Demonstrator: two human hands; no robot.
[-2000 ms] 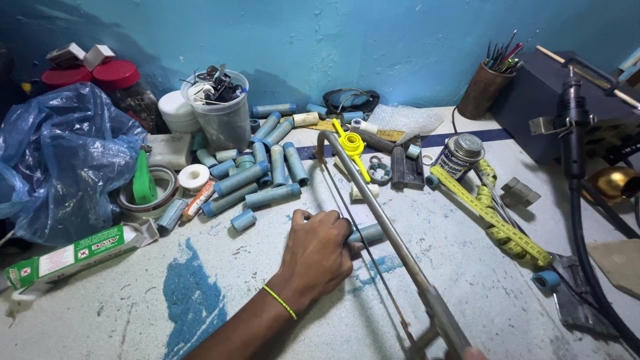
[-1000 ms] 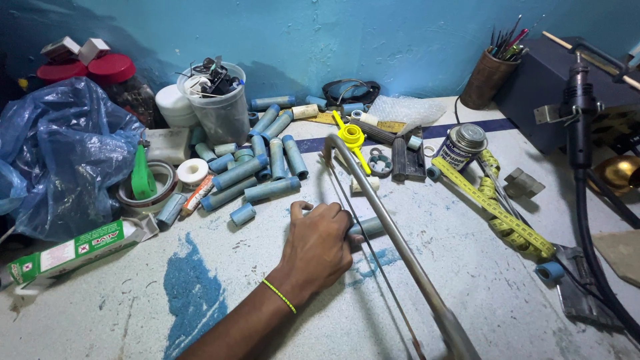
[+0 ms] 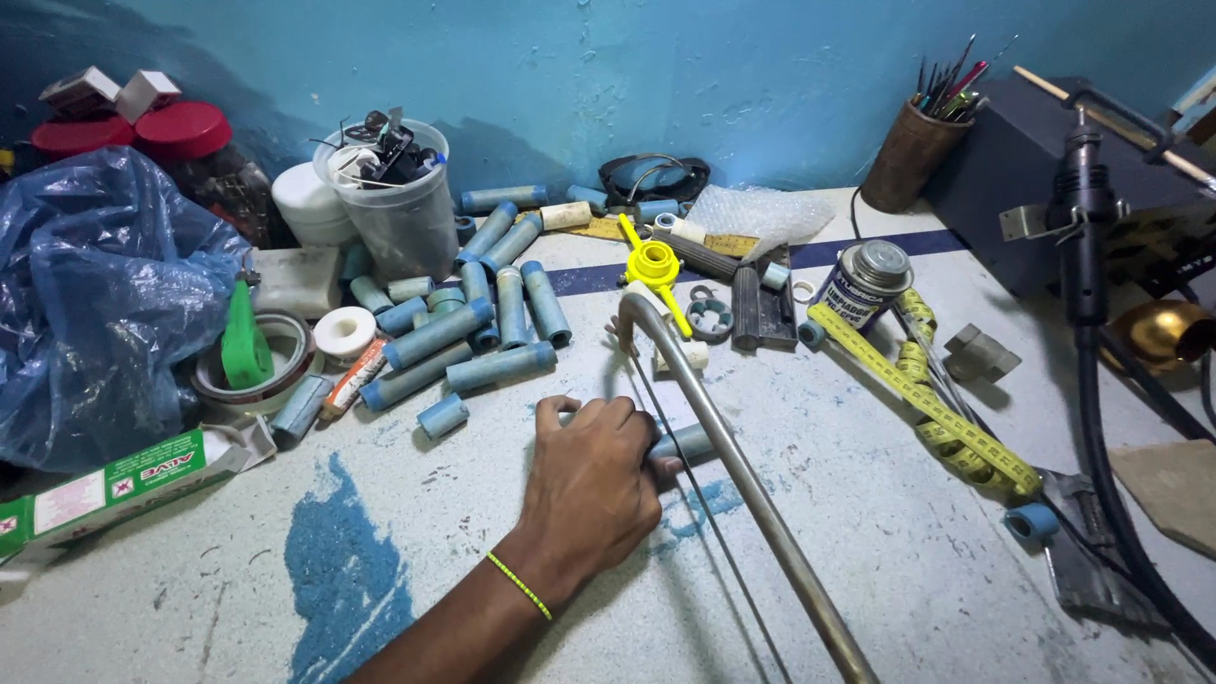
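Observation:
My left hand (image 3: 598,475), with a yellow-green beaded bracelet at its wrist, presses a blue-grey plastic pipe piece (image 3: 692,443) against the white worktop. The pipe sticks out to the right of my fingers. Across it, just right of the fingers, runs the thin blade of a hacksaw (image 3: 741,446) with a bent metal tube frame. The saw's near end and handle lie outside the view, and my right hand is not visible. Several cut lengths of blue pipe (image 3: 503,366) lie in a loose heap behind my left hand. A yellow plastic fitting with two arms (image 3: 654,266) rests beyond the saw.
A yellow tape measure (image 3: 936,408) and a metal can (image 3: 863,280) stand or lie at the right, beside a black cabled tool (image 3: 1086,228). At left are a blue plastic bag (image 3: 104,294), a green-white carton (image 3: 123,484), tape rolls (image 3: 261,361) and a plastic tub (image 3: 399,218).
The saw has shifted along its length across the pipe between frames. My left hand stays on the pipe. At two seconds, part of a right hand showed at the bottom edge; now it is out of view.

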